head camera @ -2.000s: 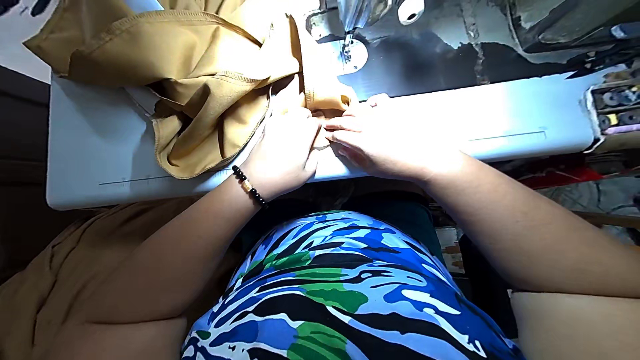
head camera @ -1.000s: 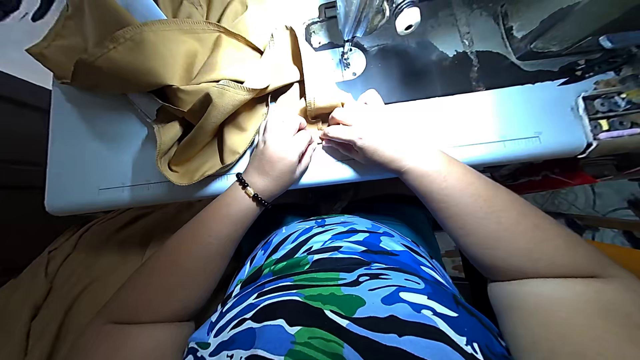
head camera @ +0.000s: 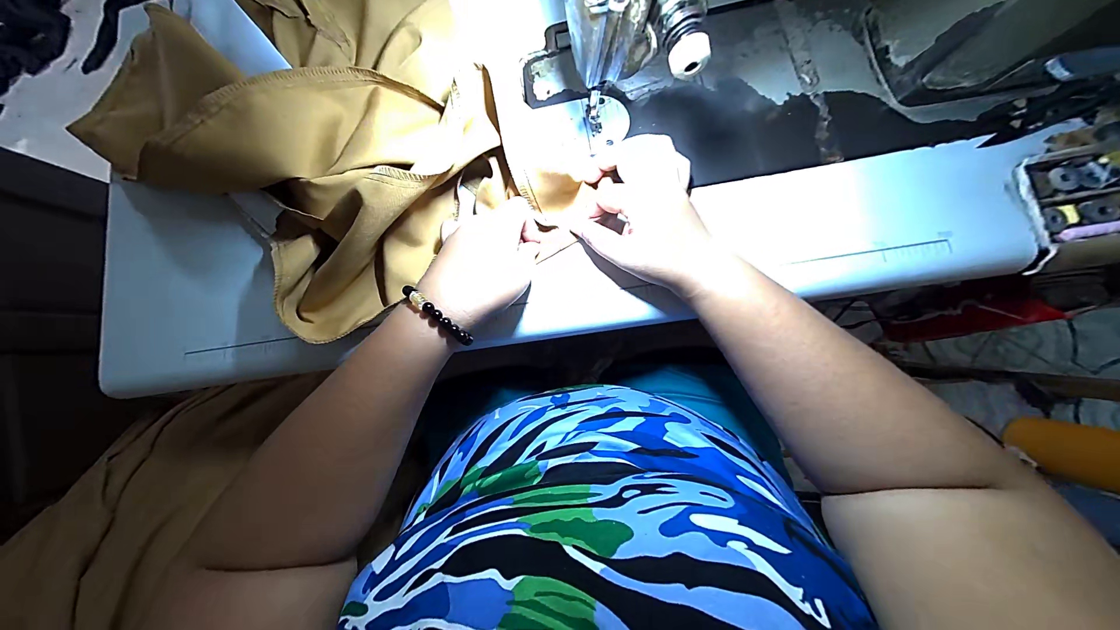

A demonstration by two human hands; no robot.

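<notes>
Tan cloth (head camera: 350, 175) with stitched edges lies bunched on the left of the sewing table, and its right end reaches toward the needle of a sewing machine (head camera: 604, 44). My left hand (head camera: 490, 258), with a beaded bracelet (head camera: 437, 316) at the wrist, grips the cloth's near edge. Just to its right, my right hand (head camera: 647, 214) pinches the same piece between thumb and fingers, a little in front of the round needle plate (head camera: 610, 121). Strong glare washes out the fingertips and part of the cloth.
The white table edge (head camera: 875, 241) runs in front of my body. An open box of bobbins (head camera: 1081, 188) sits at the right end. More brown cloth (head camera: 166, 464) hangs below at the left. A yellow-orange roll-like thing (head camera: 1063, 451) is at the lower right.
My right hand has moved up toward the needle plate and away from my left hand; before, both hands were close together at the near edge of the cloth.
</notes>
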